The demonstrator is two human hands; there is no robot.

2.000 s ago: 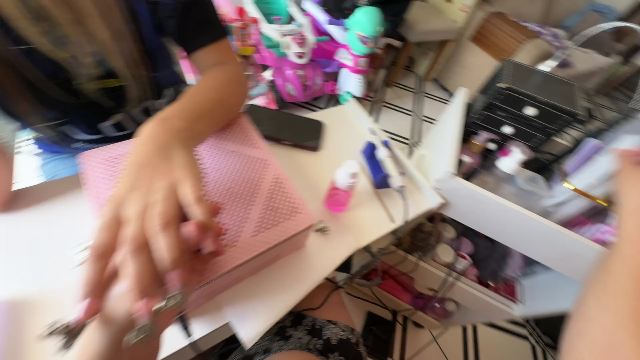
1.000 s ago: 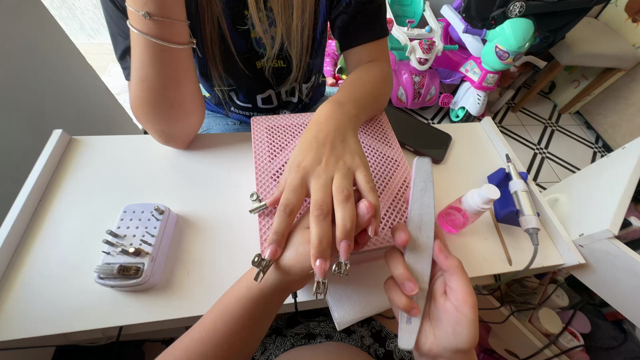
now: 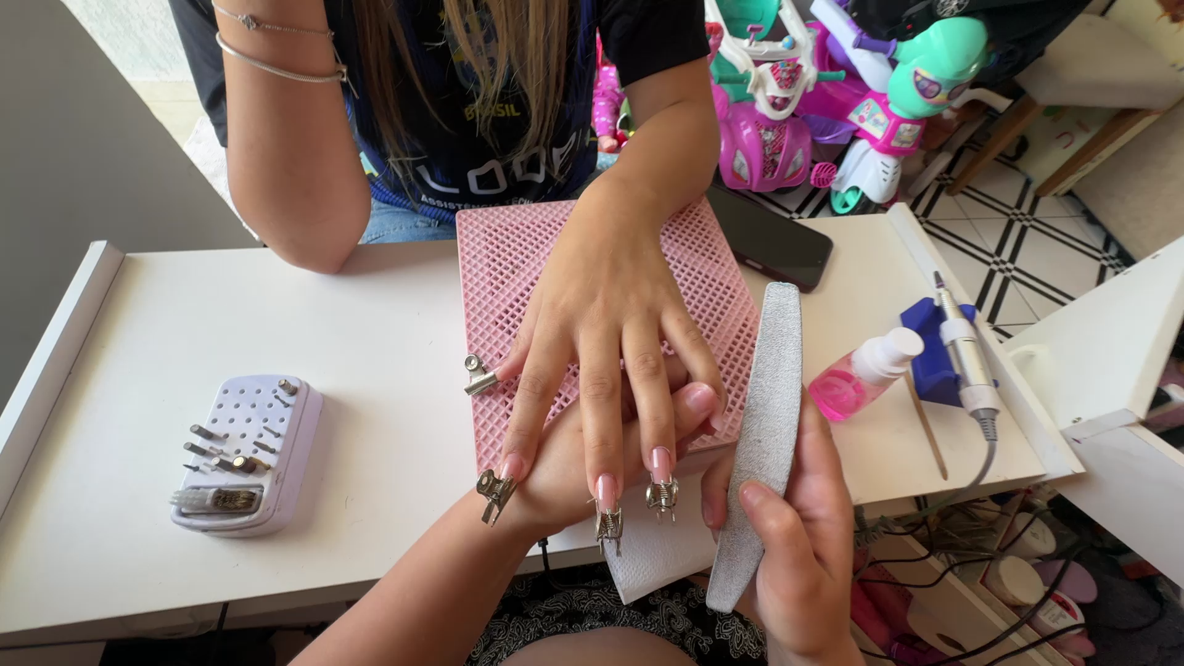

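Observation:
Across a pink perforated dust collector (image 3: 518, 268) lies the other person's hand (image 3: 610, 287), palm down with fingers spread. Small metal pinching clips (image 3: 608, 525) grip the long nails of the thumb and several fingers; the little finger shows no clip. My left hand (image 3: 592, 444) is beneath that hand, holding its fingers from below, partly hidden by them. In my right hand (image 3: 795, 527) a grey nail file (image 3: 763, 435) stands nearly upright, between thumb and fingers, just right of the person's little finger.
At left lies a lilac drill-bit holder (image 3: 250, 444). To the right are a phone (image 3: 772, 236), a pink liquid bottle (image 3: 856, 379), a thin wooden stick (image 3: 928, 430) and a nail drill (image 3: 967, 356) on a blue stand. An open drawer with cables sits lower right.
The view has swung far from two seconds ago, when my right arm was out at the right edge over the drawers. One second ago the file was in my right hand, much as now.

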